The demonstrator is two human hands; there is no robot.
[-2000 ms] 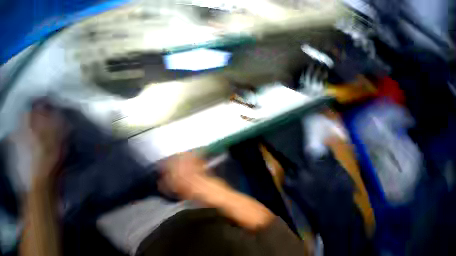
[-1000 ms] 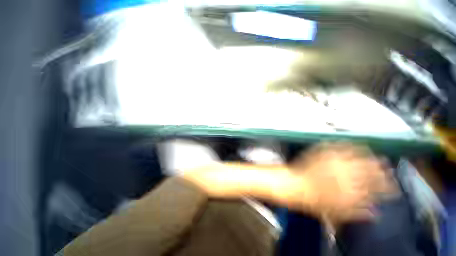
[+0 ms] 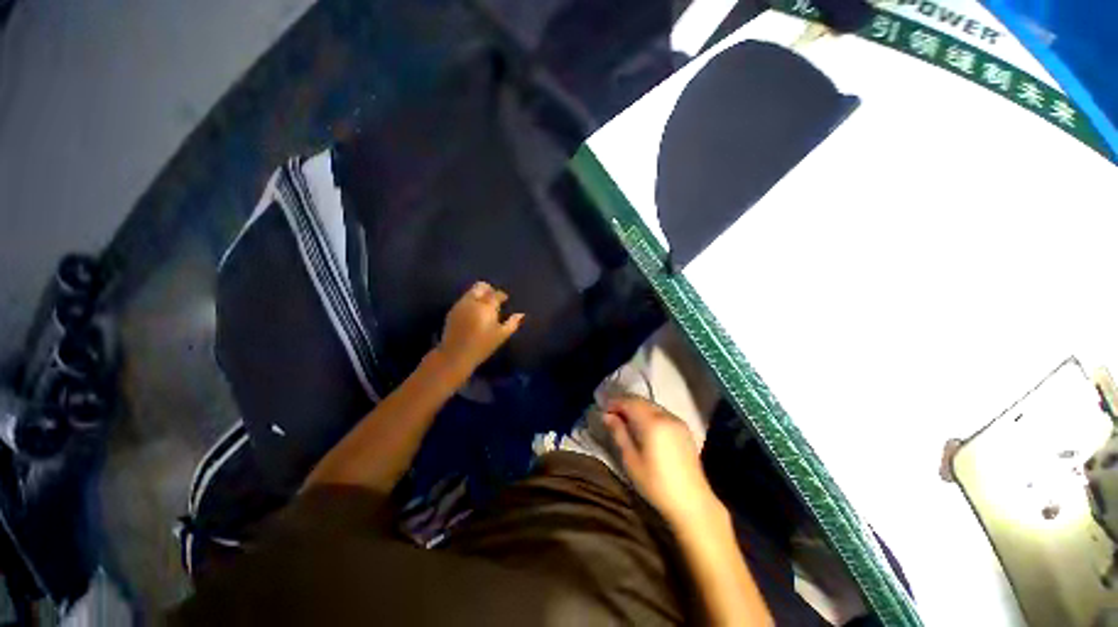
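Note:
My left hand (image 3: pixel 478 321) is over large dark garment cloth (image 3: pixel 448 196) left of the table; its fingers are curled against the cloth, and whether they grip it cannot be told. My right hand (image 3: pixel 656 447) is low over the lap, between my body and the table edge, fingers bent; I cannot tell whether it holds anything. A dark half-moon piece (image 3: pixel 742 141) lies flat on the white tabletop near its left end, its straight edge facing lower right.
The white tabletop (image 3: pixel 858 270) has a green edge (image 3: pixel 760 392) with a printed scale. The cream machine base (image 3: pixel 1042 502) is at right. A dark bundle with white stripes (image 3: pixel 276 331) lies at left. Dark round objects (image 3: pixel 76 349) are at far left. A blue item (image 3: pixel 1073 49) is top right.
The view has turned left, away from the machine head, and is sharper. The half-moon piece and striped bundle now show. Both hands are now in view, where one showed a second ago.

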